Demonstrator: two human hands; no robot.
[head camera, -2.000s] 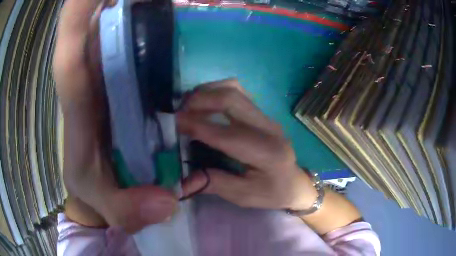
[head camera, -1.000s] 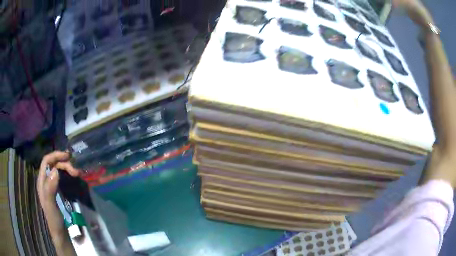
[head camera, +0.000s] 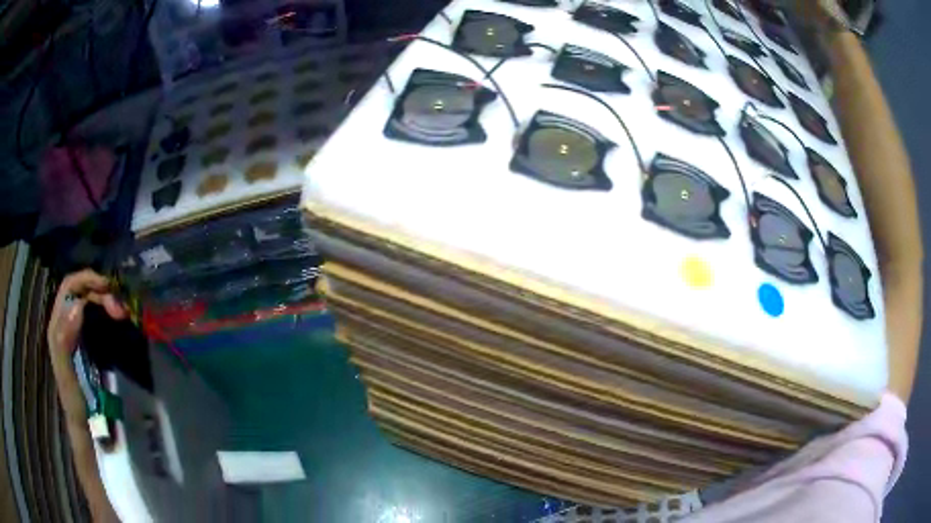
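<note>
My left hand (head camera: 84, 302), at the left edge, is curled around the upper end of the long pale and black dispenser or fixture (head camera: 168, 449). A green band and a small white block show on it. The loaded foam tray (head camera: 602, 240) tops the tray stack on the right, with rows of black wired components (head camera: 564, 150) in its cutouts. Yellow and blue dots mark its near edge. My right arm reaches along the tray's right side; my right hand (head camera: 814, 22) is blurred and partly cut off at the top, and its fingers are hidden.
Below the loaded tray is a tall brown-edged stack (head camera: 572, 409). An almost unfilled foam tray (head camera: 230, 209) lies on a film-wrapped stack (head camera: 230, 260) behind. A small white block (head camera: 261, 467) is on the green mat (head camera: 296, 393). Board-backed trays (head camera: 22, 398) stand at far left.
From two seconds ago, my right hand has left the dispenser for the tray stack's far right side. Over the last second, the stack appears larger and further left in view. My left hand remains on the dispenser.
</note>
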